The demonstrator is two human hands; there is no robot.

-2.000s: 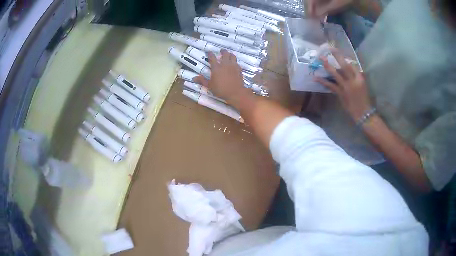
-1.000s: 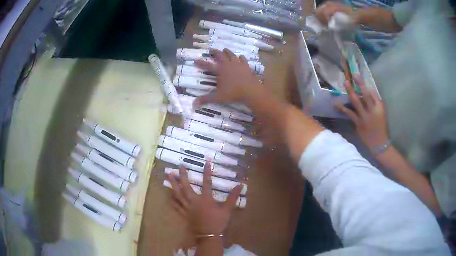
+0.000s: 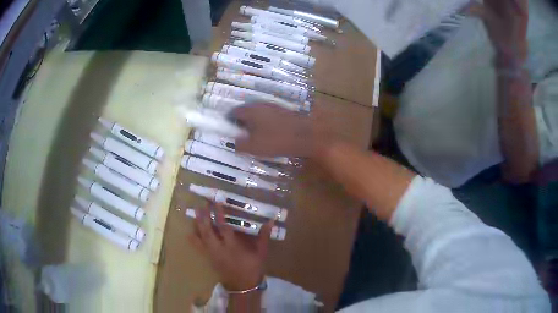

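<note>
White pen-shaped devices (image 3: 235,174) lie in a crowded column on the brown surface, some with dark oval panels. My left hand (image 3: 235,247) is low in the centre, fingers spread over the nearest two devices (image 3: 241,203), with a bracelet at the wrist. My right hand (image 3: 275,131) is motion-blurred over the middle of the column. A blurred white pen-shaped device (image 3: 214,120) sticks out to the left from its fingers and hides part of the devices below. A small slanted row of devices (image 3: 119,186) lies on the cream sheet (image 3: 55,153) at left.
Another person's arm (image 3: 514,116) is at the right, beside a large white object (image 3: 416,24) at the top. Blurred whitish pieces (image 3: 70,281) lie at the lower left. White material (image 3: 284,293) shows by my left wrist. A grey post (image 3: 197,24) stands at the top.
My right hand has moved down and nearer, now with a device in it. The near devices are spaced further apart. The other person's open box has left its place at the right.
</note>
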